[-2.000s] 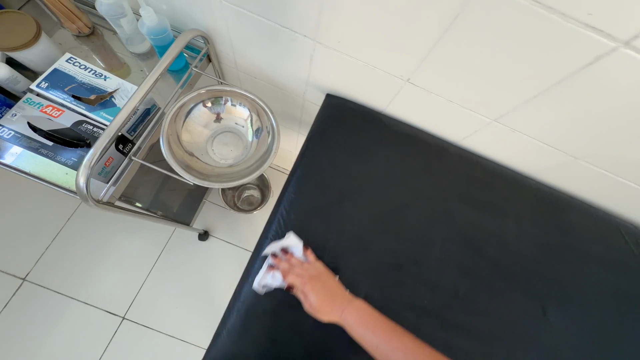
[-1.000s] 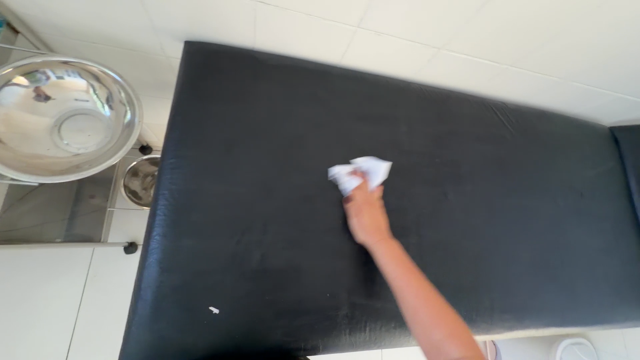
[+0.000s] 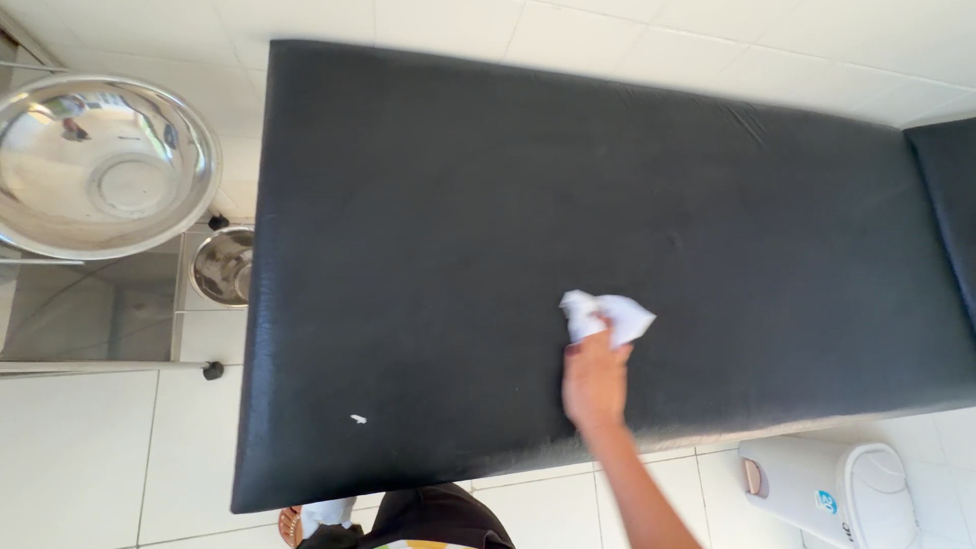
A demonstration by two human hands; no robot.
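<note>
My right hand (image 3: 597, 374) is closed around a crumpled white cloth or paper wipe (image 3: 627, 319), which lies against the black padded top of an examination couch (image 3: 457, 229). The hand is over the couch's near half, a little in from the front edge, and slightly blurred. The forearm comes in from the bottom right. A small white scrap (image 3: 358, 418) sits on the black cover near the left front corner. My left hand is not in view.
Left of the couch, a large steel bowl (image 3: 46, 236) sits by a metal trolley, with a smaller steel bowl (image 3: 217, 267) lower down. Black padding (image 3: 949, 175) adjoins at right. A white bin (image 3: 801, 480) stands below the front edge. A tiled wall runs behind.
My right hand, with the white wipe, has moved from beside the couch's left edge to further right, then nearer the front edge. The view has swung right.
</note>
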